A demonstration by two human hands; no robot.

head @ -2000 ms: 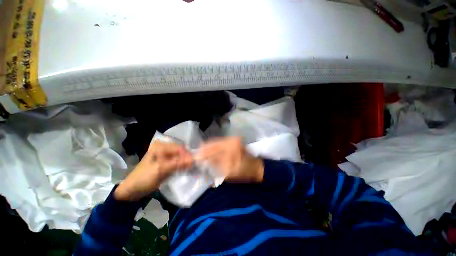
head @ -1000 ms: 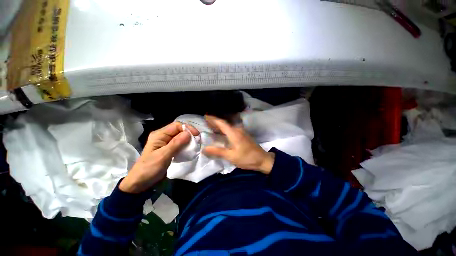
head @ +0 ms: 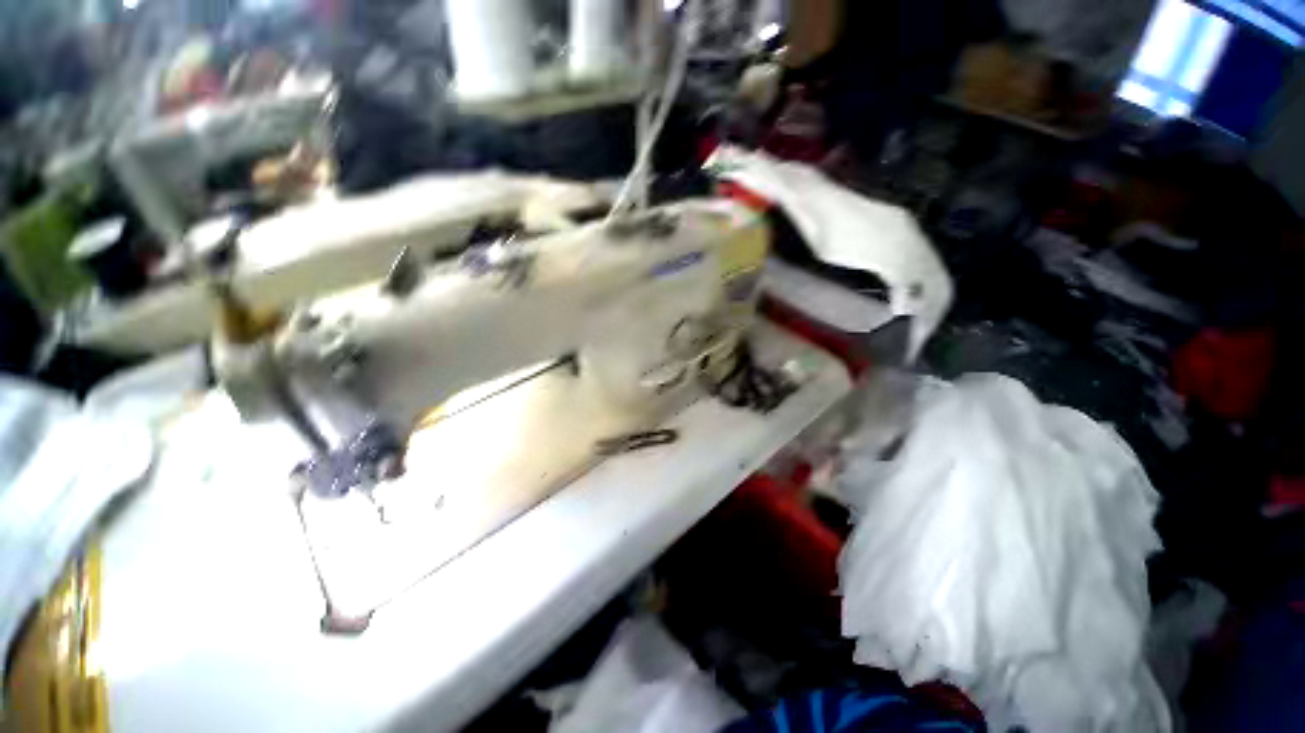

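Neither of my hands shows in the blurred head view. A striped blue sleeve or part of my clothing (head: 830, 712) shows at the bottom edge. White cloth (head: 651, 685) lies just left of it, below the table edge. The cream sewing machine (head: 487, 322) stands on the white table (head: 558, 551), its needle end at the left. Small snips (head: 637, 441) lie on the table near the machine's right end. A large heap of white pieces (head: 1002, 544) hangs at the right.
White thread cones (head: 490, 50) stand behind the machine. Yellow printed tape (head: 65, 652) is at the table's left, with white cloth (head: 50, 480) above it. A red object (head: 784, 523) is under the table's right edge. Scissors or dark items (head: 754, 384) lie at the table's right end.
The view has swung up and to the right, bringing the machine and workshop into the picture. Both hands and the piece they were handling are no longer seen.
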